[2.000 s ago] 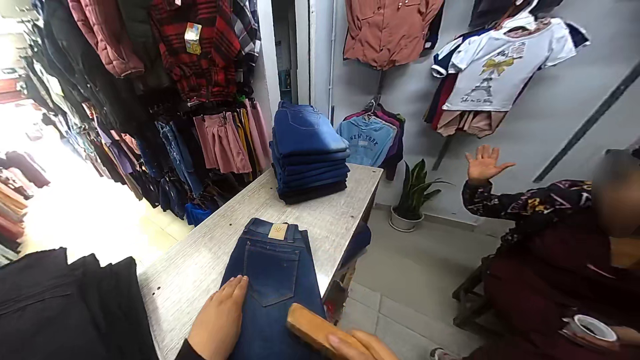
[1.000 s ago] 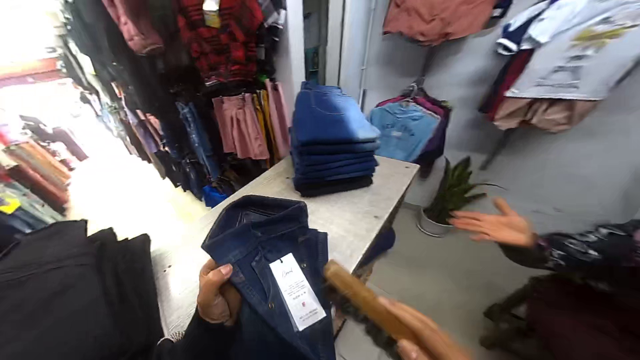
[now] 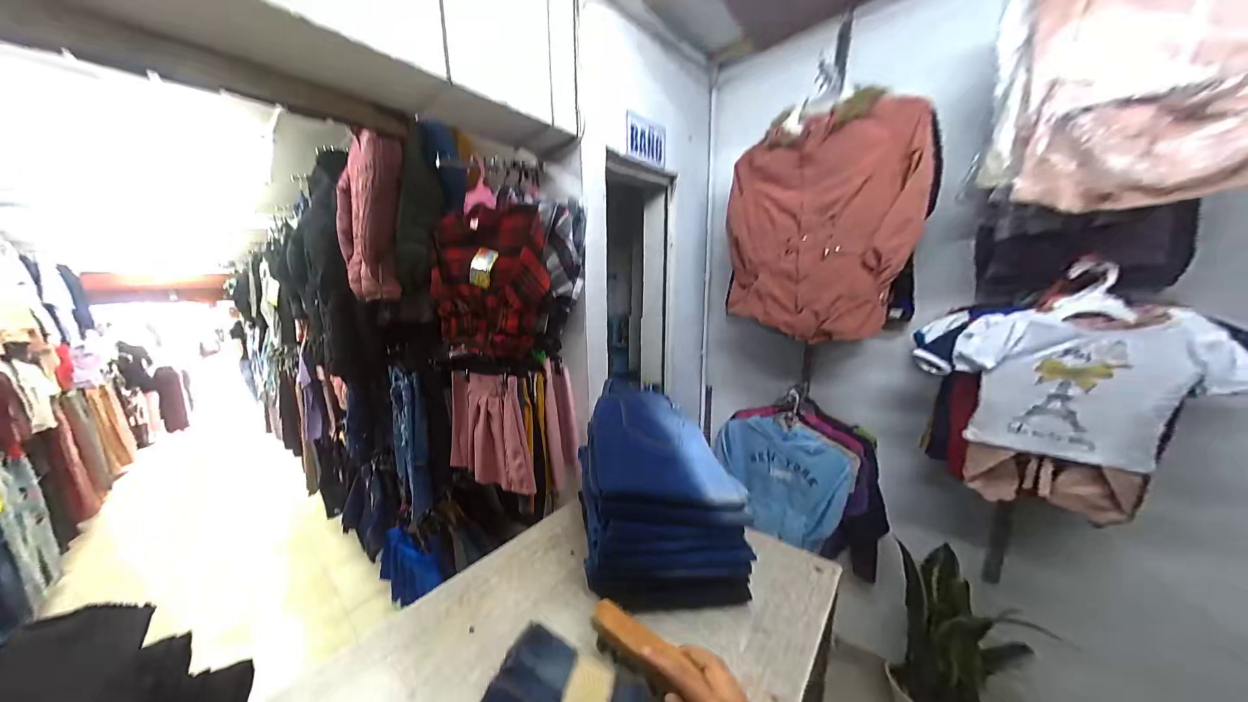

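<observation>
At the bottom edge, my right hand (image 3: 710, 675) grips a wooden-backed brush (image 3: 648, 643) with dark bristles. Just left of the brush lies a pair of dark blue jeans (image 3: 531, 668), blurred and cut off by the lower edge, with a tan patch at its waistband. A tall stack of folded blue jeans (image 3: 668, 517) stands behind them on the light wood-look counter (image 3: 439, 634). My left hand is out of view.
Black folded garments (image 3: 117, 658) occupy the lower left corner. Clothes racks line the bright aisle (image 3: 224, 546) at left. Jackets and a white T-shirt (image 3: 1082, 390) hang on the right wall, above a potted plant (image 3: 951, 624). A doorway stands behind the stack.
The view has tilted well up. One second ago my left hand held up the jeans with their white tag; now neither hand nor tag shows. The other person's hand has left the view.
</observation>
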